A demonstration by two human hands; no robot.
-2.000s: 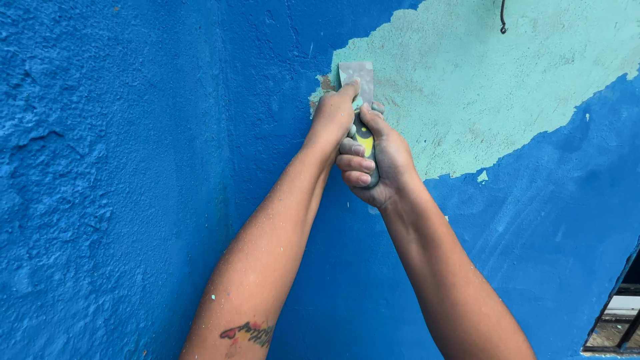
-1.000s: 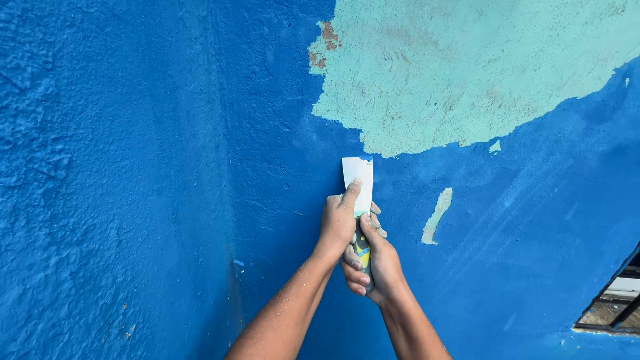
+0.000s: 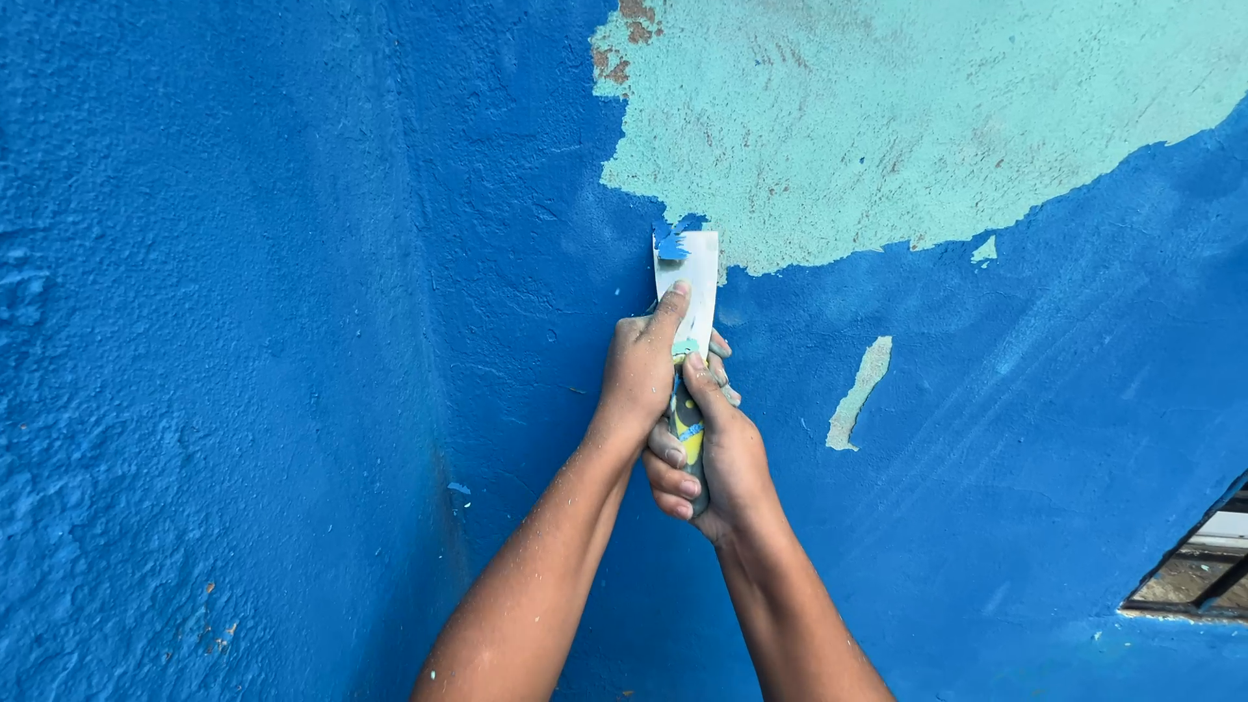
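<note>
Both my hands are closed on one putty knife [image 3: 695,292], its metal blade pointing up against the blue wall. My left hand [image 3: 643,375] grips around the blade's base, thumb pressed on the blade face. Wrapped round the grey and yellow handle [image 3: 693,429] is my right hand [image 3: 726,453], thumb near the blade's base. The blade's tip lies at the lower left edge of a large bare patch of light green undercoat [image 3: 877,127]. Curled flakes of blue paint [image 3: 673,241] lie on the tip's left corner.
A textured blue wall [image 3: 195,322] meets the scraped wall at a corner on the left. A small strip of exposed green [image 3: 858,395] shows right of my hands. At the lower right edge is an opening with dark bars [image 3: 1214,575].
Both hands and the putty knife have moved down from the patch's upper left, then slightly up to its lower edge. Blue flakes now sit on the blade, which showed none one second ago.
</note>
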